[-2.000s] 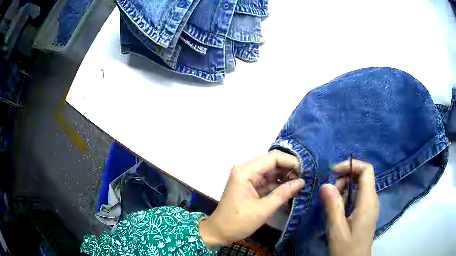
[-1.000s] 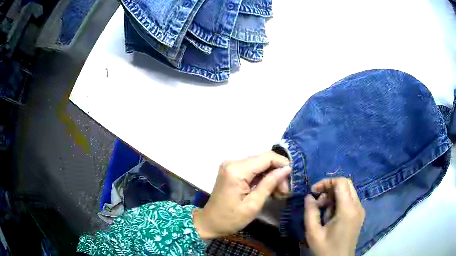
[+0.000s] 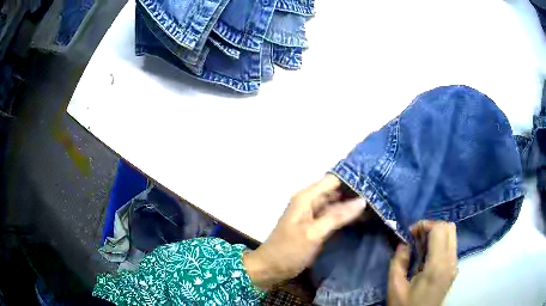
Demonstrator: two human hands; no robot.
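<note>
A mid-blue denim hood [image 3: 467, 143] lies at the right front of the white table, its rounded dome pointing away from me. Its puckered edge band runs between my hands, and the grey-blue inside shows below. My left hand [image 3: 305, 230] is at the near left corner, fingers partly inside the opening, holding the edge. My right hand [image 3: 424, 263] pinches the edge band to the right of it. Any tool in my right palm is hidden.
A fanned stack of denim pieces [image 3: 239, 57] lies at the table's far left. More denim [image 3: 536, 143] is at the right rim. A blue bin [image 3: 120, 194] with cloth stands below the curved edge of the white table [image 3: 197, 137]. Yellow marking shows on the grey floor.
The edge band has been spread open and turned, so a seam and more of the inside show. My right hand has moved right along the edge. The dark tool seen earlier no longer shows.
</note>
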